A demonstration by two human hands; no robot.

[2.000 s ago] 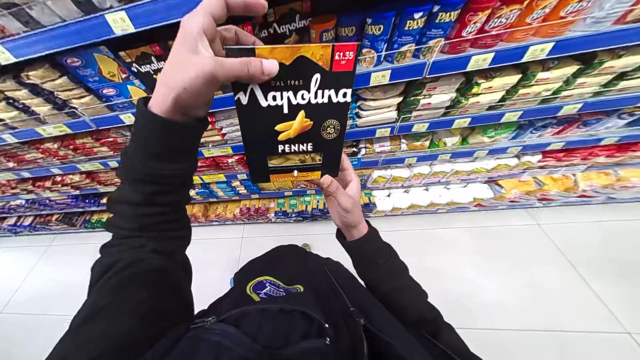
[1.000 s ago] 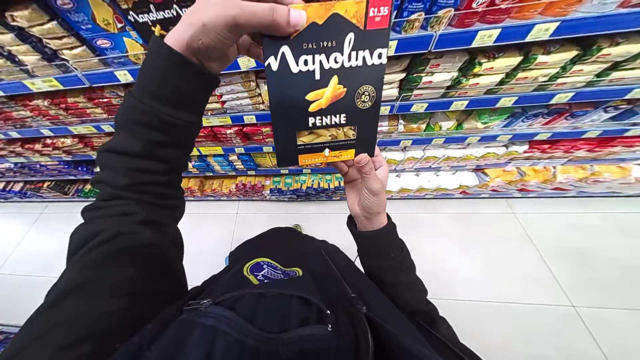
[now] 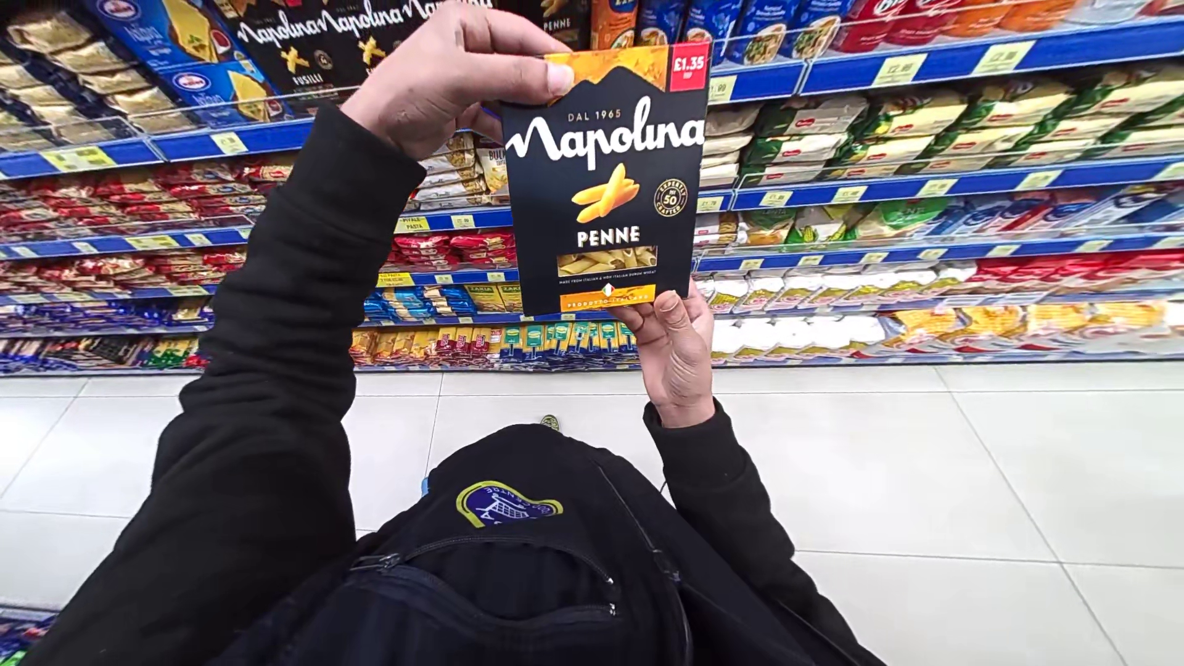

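Note:
A black and orange Napolina penne box (image 3: 606, 208) stands upright in front of me, its printed face and small pasta window toward the camera. My left hand (image 3: 453, 79) grips its top left edge, thumb on the front and fingers partly hidden behind. At the bottom right corner, my right hand (image 3: 672, 347) holds the box with the thumb at the lower edge; its other fingers are partly behind the box.
Blue-edged supermarket shelves (image 3: 925, 180) span the view behind the box. Black pasta boxes (image 3: 319, 55) stand at the upper left, and packets in green and white bags (image 3: 888, 125) lie at the right. Pale floor tiles (image 3: 888, 462) run below.
Both hands still hold the penne box. Compared with two seconds ago, box and hands sit further right in view, and more of the box's top front shows than one second ago.

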